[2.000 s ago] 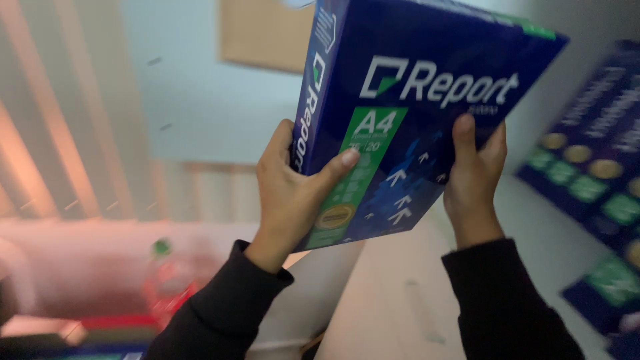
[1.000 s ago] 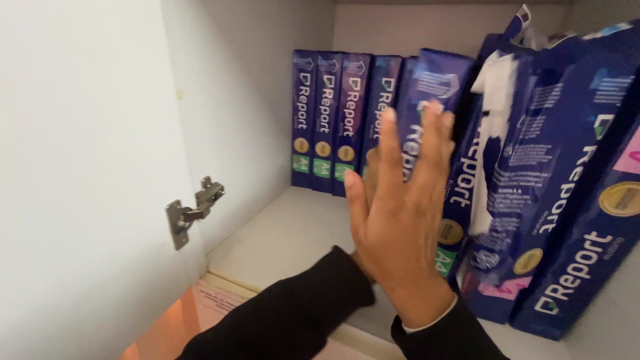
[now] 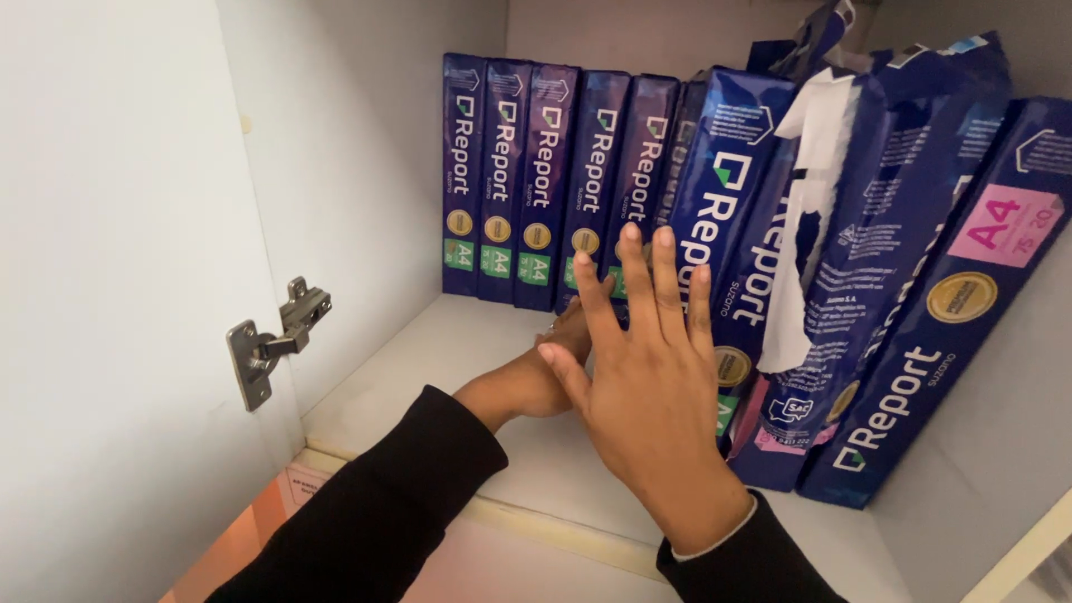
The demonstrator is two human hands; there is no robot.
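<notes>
Several blue Report A4 paper reams stand in a row on a white cabinet shelf. My right hand (image 3: 657, 377) lies flat, fingers spread, against the spine of a ream (image 3: 737, 151) that juts forward of the ones to its left. Behind and left of it is my left hand (image 3: 544, 368), its fingers partly hidden by the right; whether it grips a ream cannot be seen. Upright reams (image 3: 544, 184) stand at the left of the row. Further right, a torn wrapper (image 3: 871, 218) with white inner paper leans beside a tilted ream with a pink label (image 3: 963, 293).
An open white cabinet door (image 3: 126, 251) with a metal hinge (image 3: 276, 335) is at the left. The shelf's front edge (image 3: 553, 532) runs below my hands, and the cabinet's side wall (image 3: 997, 402) bounds the right.
Two seconds ago both hands held a ream outside the cabinet; the view has since turned to the shelf. Since one second ago my left hand shows more, behind the right.
</notes>
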